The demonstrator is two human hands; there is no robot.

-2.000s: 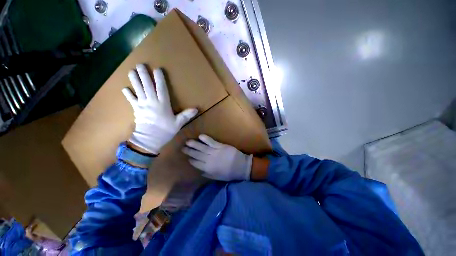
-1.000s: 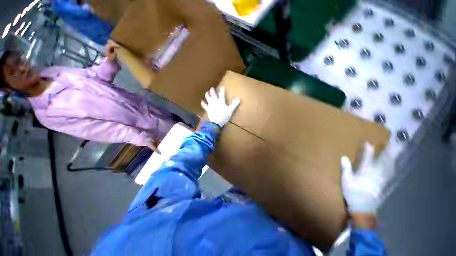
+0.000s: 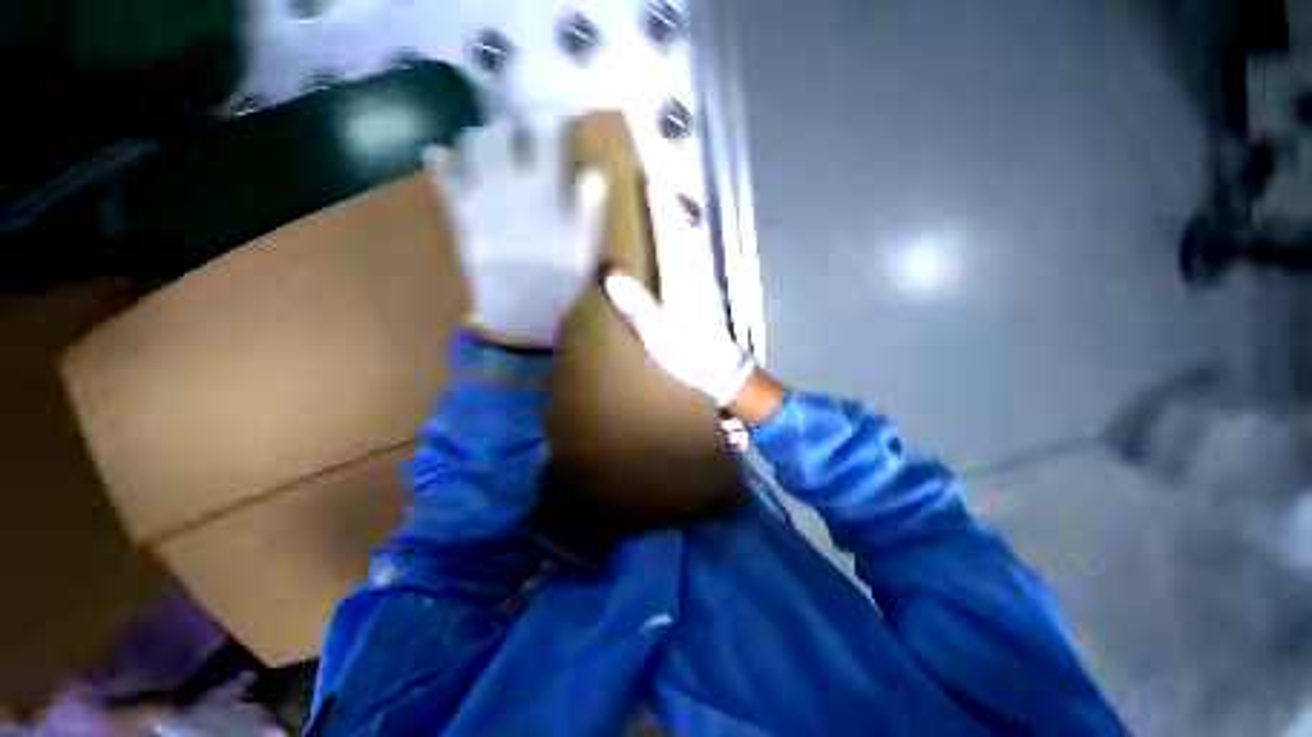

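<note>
A large closed brown carton lies in front of me, with a seam across its top. Its narrow end side faces right. My left hand, in a white glove and blurred, lies over the carton's far right corner with fingers spread. My right hand, also in a white glove, rests against the carton's right end, near the edge of the ball table. Its fingertips are blurred. The carton's near right part is dark and partly hidden by my left arm and body.
The ball transfer table with its metal rail is beyond the carton. A dark green sheet lies at the far left. Another carton is at the left edge. Purple clothing shows lower left. A pale, blurred bulky thing is at right.
My view has swung back to the right. My left hand is now at the carton's far right corner, and my right hand is closer to it on the end side. The pink-clothed person has mostly left the view.
</note>
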